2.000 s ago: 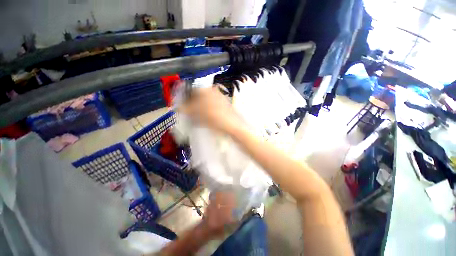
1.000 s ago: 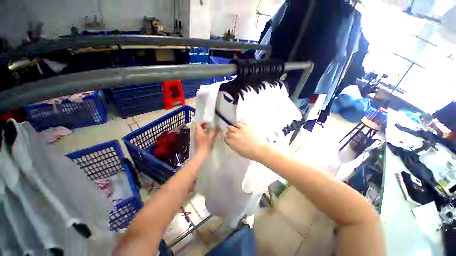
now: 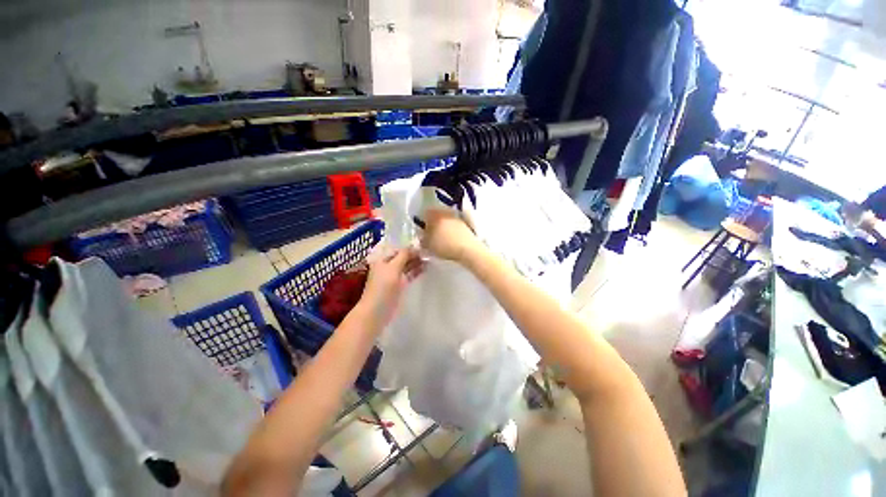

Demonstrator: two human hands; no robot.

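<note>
A white sleeveless blouse (image 3: 442, 335) hangs in front of me at the near end of a bunch of white garments. My left hand (image 3: 391, 272) pinches the edge of its front opening. My right hand (image 3: 444, 233) is a little higher and to the right, its fingers on the cloth near the neckline. The fingertips of both hands are close together; any button between them is too small to see. Black hangers (image 3: 500, 146) are packed together on the grey rail (image 3: 291, 167).
More white garments (image 3: 126, 359) hang at left. Blue crates (image 3: 325, 277) and a red stool (image 3: 349, 199) stand beyond the rail. Dark and light-blue garments (image 3: 622, 78) hang behind at right. A long pale worktable (image 3: 806, 437) with dark cloth and a round stool (image 3: 741, 231) are at right.
Two seconds ago my right hand was blurred high on the blouse and my left hand low. Both then came together at the front opening. Since one second ago, my right hand has moved up slightly and left.
</note>
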